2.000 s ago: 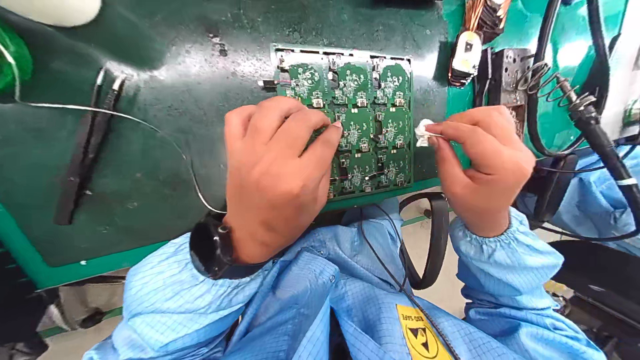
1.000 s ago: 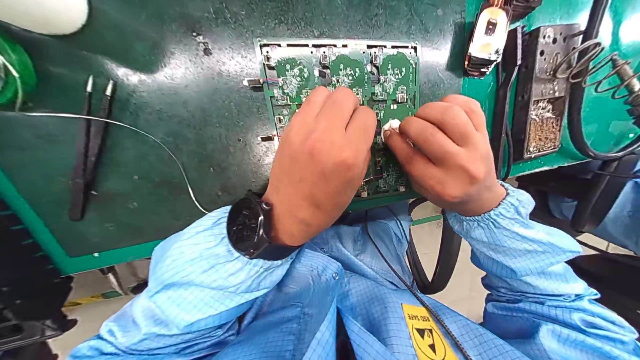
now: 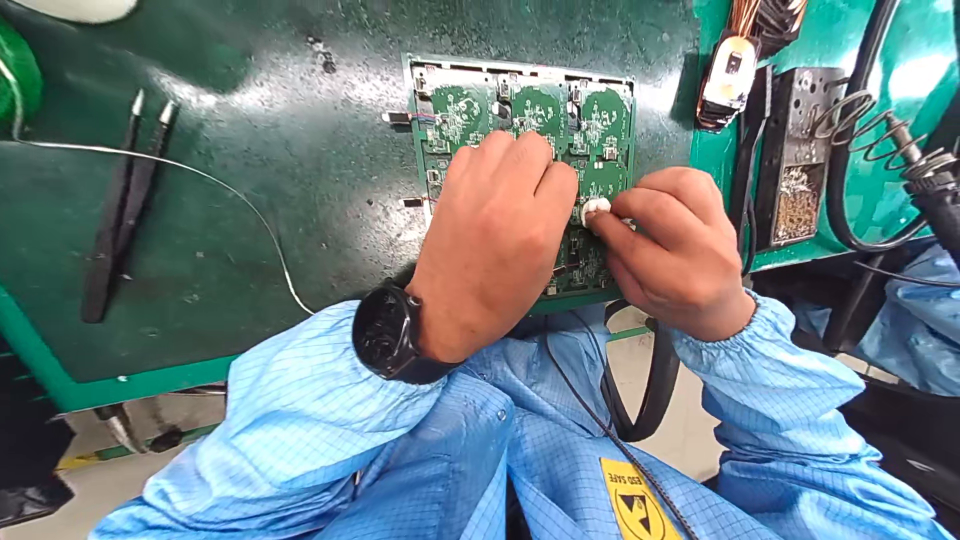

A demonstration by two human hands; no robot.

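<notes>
A panel of green circuit boards (image 3: 606,112) lies on the dark green mat near the table's front edge. My left hand (image 3: 499,240), with a black watch on its wrist, rests over the left and middle of the panel; its fingertips are hidden, so its hold cannot be told. Between thumb and forefinger my right hand (image 3: 667,240) pinches a small white wad (image 3: 595,208), pressed on the right part of the panel. Small connectors on short wires (image 3: 397,118) stick out at the panel's left side. Black tweezers (image 3: 124,217) lie to the left.
Solder wire (image 3: 217,178) runs from a green spool (image 3: 19,79) toward my left sleeve. At the right are a soldering iron stand tray (image 3: 799,172), a soldering iron with a coiled spring holder (image 3: 919,157) and a bundle of copper-coloured wires (image 3: 742,19). A white object (image 3: 82,6) sits top left.
My right hand has moved left with the white wad, from beside the panel onto the boards. Both hands are now close together. The view has shifted slightly.
</notes>
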